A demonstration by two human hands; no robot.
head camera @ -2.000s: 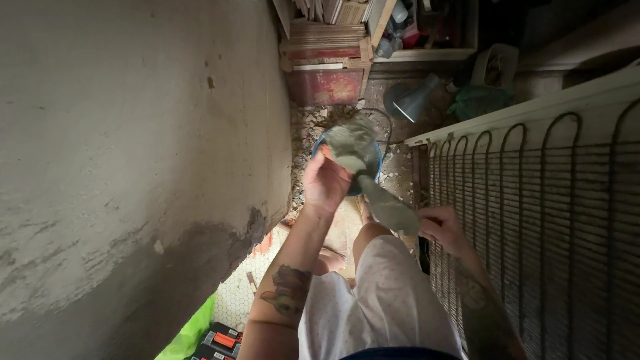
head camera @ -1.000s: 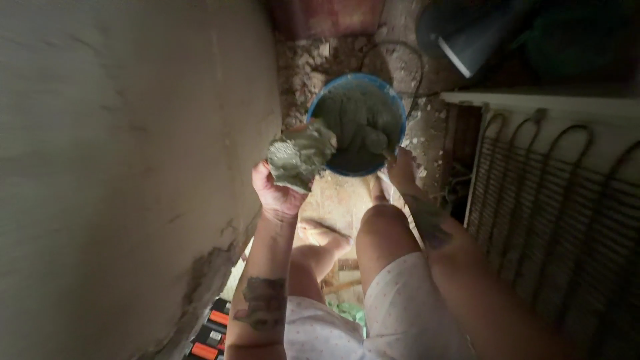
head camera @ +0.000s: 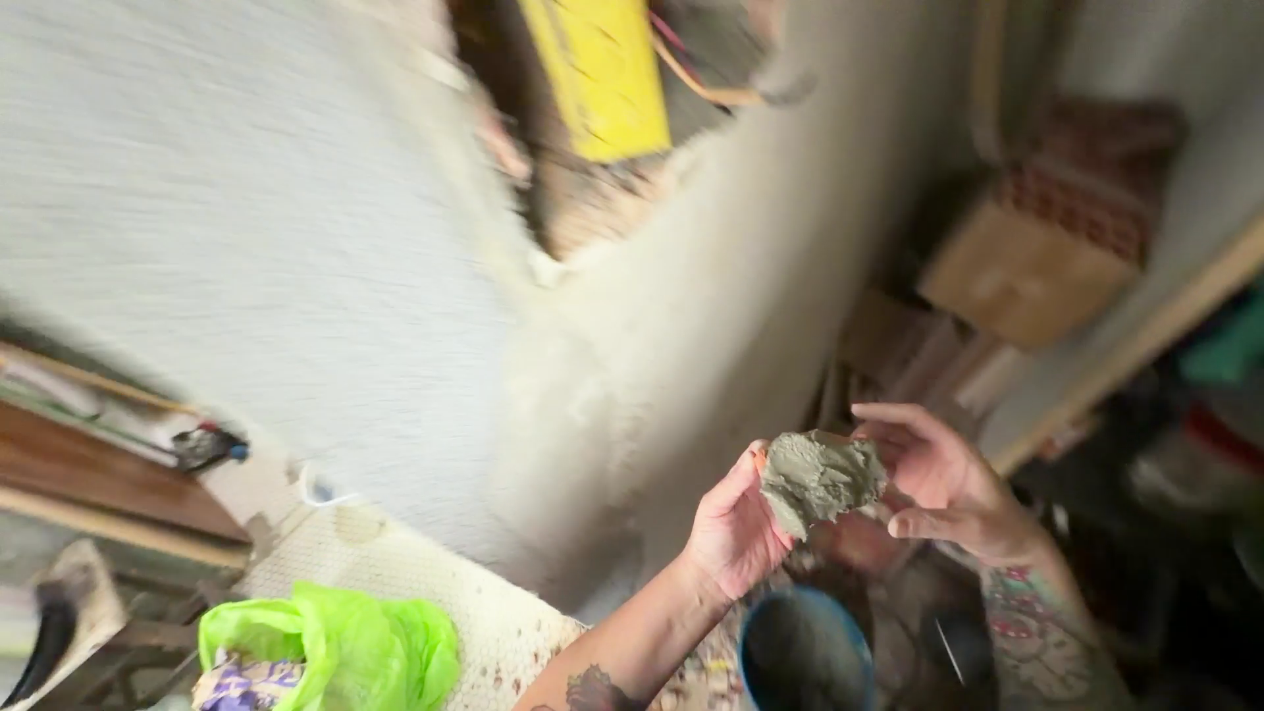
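A lump of wet grey mortar (head camera: 822, 481) rests on something orange-edged, mostly hidden beneath it. My left hand (head camera: 736, 528) grips this from the left side. My right hand (head camera: 943, 484) is beside the mortar's right side, fingers spread and thumb apart, with nothing seen held in it. Below both hands stands a round bucket with a blue rim (head camera: 748, 632), its inside blurred. Above, the wall (head camera: 612, 365) has a broken-out hole with a yellow piece (head camera: 602, 79) and loose wires (head camera: 706, 91) in it.
A bright green plastic bag (head camera: 380, 642) lies on the pale tiled floor (head camera: 494, 612) at lower left. Hollow bricks (head camera: 1071, 212) and a cardboard-coloured box (head camera: 1027, 276) stand at the right, near a slanting wooden edge (head camera: 1136, 346). Rubble lies around the bucket.
The view has swung sharply to the wall hole. My left hand has carried the mortar away from above the bucket's edge, and my right hand has come up beside it.
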